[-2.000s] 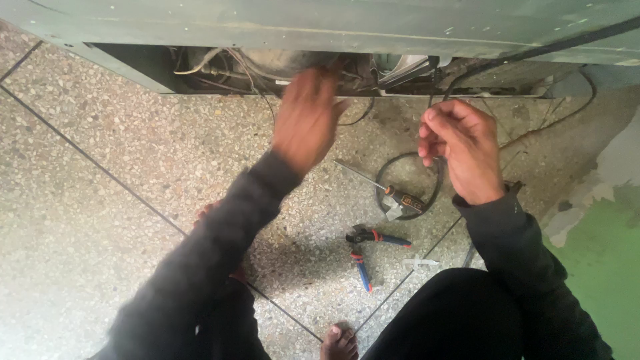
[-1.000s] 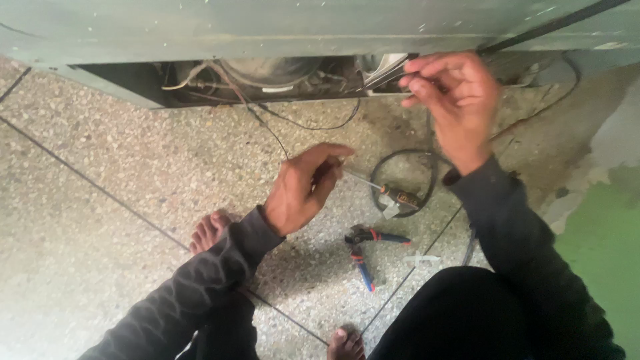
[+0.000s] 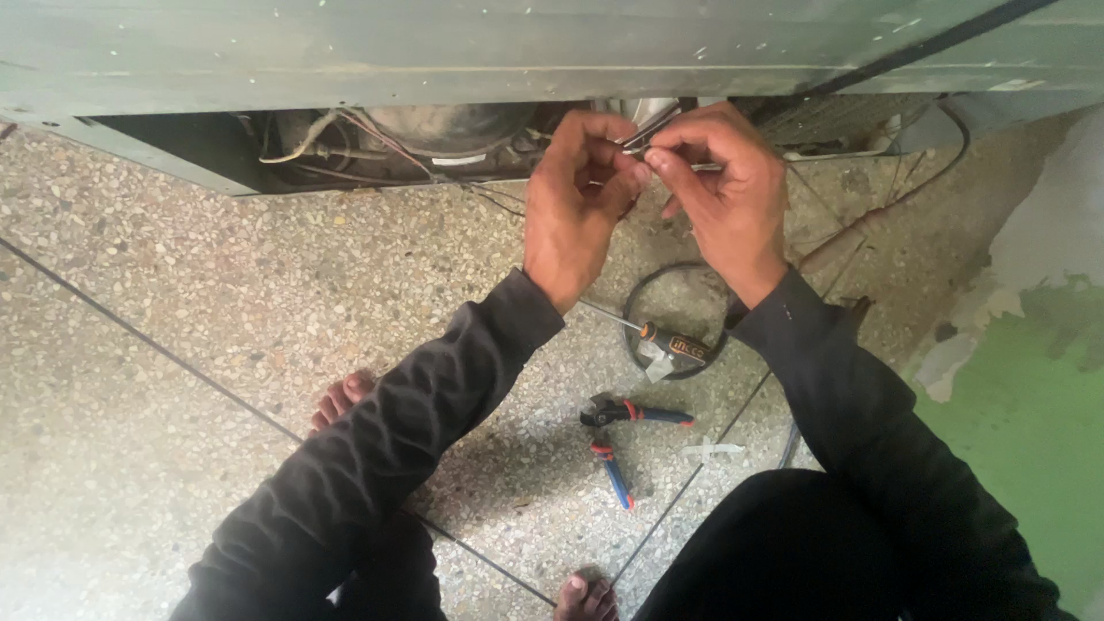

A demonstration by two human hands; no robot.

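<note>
My left hand (image 3: 578, 194) and my right hand (image 3: 724, 185) meet fingertip to fingertip at the lower opening of a grey metal appliance cabinet (image 3: 517, 60). Between them they pinch the ends of thin wires (image 3: 636, 145); how the ends lie against each other is too small to tell. Inside the opening, left of my hands, sits a dark rounded compressor (image 3: 448, 125) with loose wires (image 3: 384, 138) beside it. Below my hands on the floor lies an Ingco screwdriver (image 3: 677, 343) across a loop of black cable (image 3: 628, 302). Pliers with blue and red handles (image 3: 614, 414) lie spread nearer to me.
A thick black cable (image 3: 927, 47) runs across the cabinet at the upper right. Another cable (image 3: 962, 142) curves down to the floor there. Whitish scraps (image 3: 712, 449) lie right of the pliers. My bare feet (image 3: 586, 595) are on the speckled floor, and a peeling green wall stands at right.
My left hand has moved up and right from above the floor to meet my right hand. Both now pinch the wires together. The screwdriver and pliers have stayed in place.
</note>
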